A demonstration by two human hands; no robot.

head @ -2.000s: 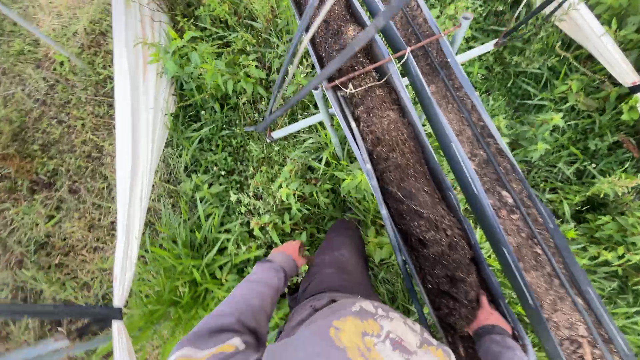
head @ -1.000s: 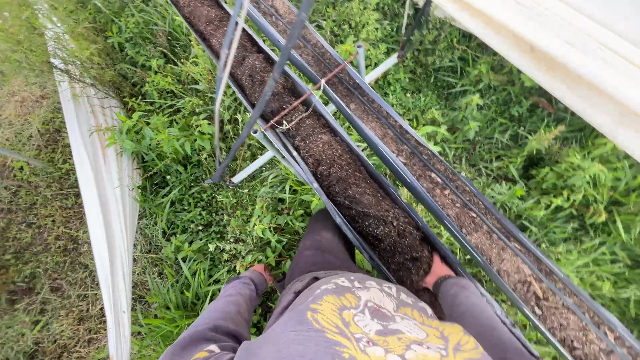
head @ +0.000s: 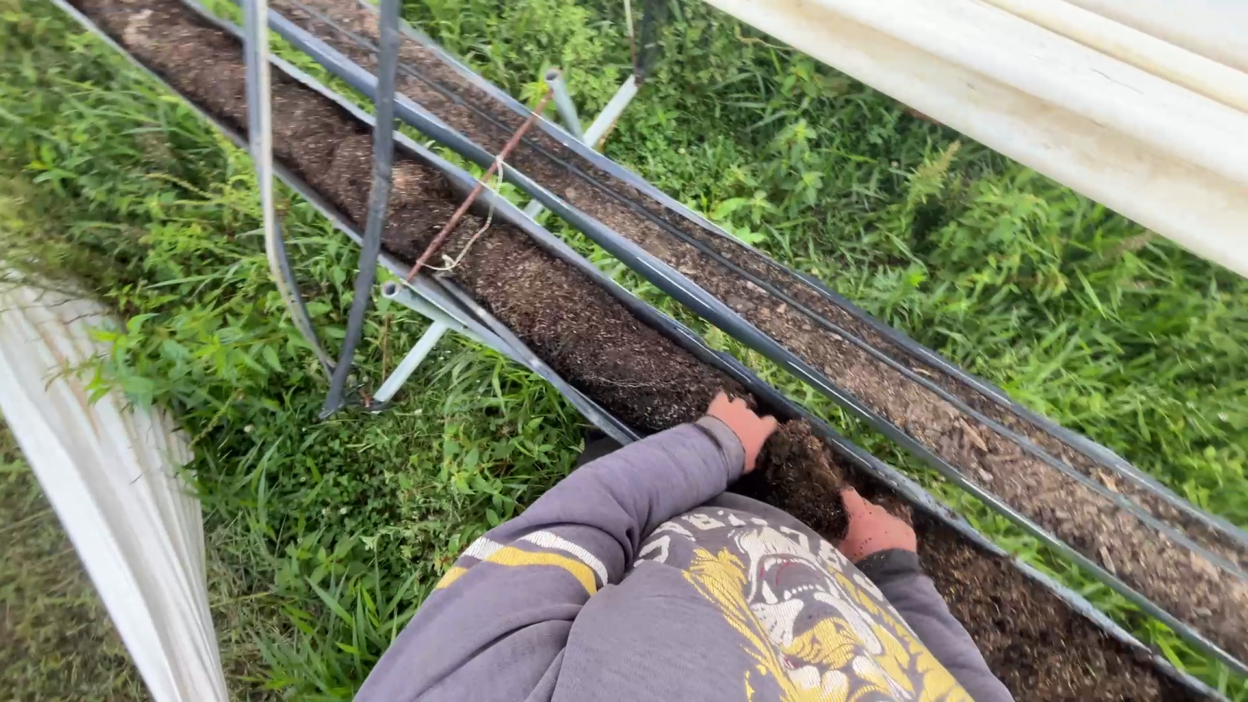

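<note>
Dark soil (head: 585, 331) fills the nearer long trough, which is lined with black plastic sheeting. Both of my hands are in this trough, on either side of a raised clump of soil (head: 801, 478). My left hand (head: 743, 427) touches the clump's left side, its fingertips partly hidden. On the clump's right side lies my right hand (head: 875, 526), its fingers pressed against the soil. Whether the hands grip the clump between them is not clear. A rusty metal rod (head: 483, 185) with a string (head: 483, 229) tied on it crosses the trough farther up.
A second trough (head: 877, 390) with drier, chip-like soil and a thin black hose runs alongside. Pale support pipes (head: 414, 361) and dark hanging straps (head: 375, 195) stand at the left. White sheeting (head: 1024, 107) spans the upper right, more (head: 107, 487) the lower left. Grass grows beneath.
My left hand has come from beside my leg, outside the trough, into the soil. A raised clump now shows between my hands. The view has shifted and turned.
</note>
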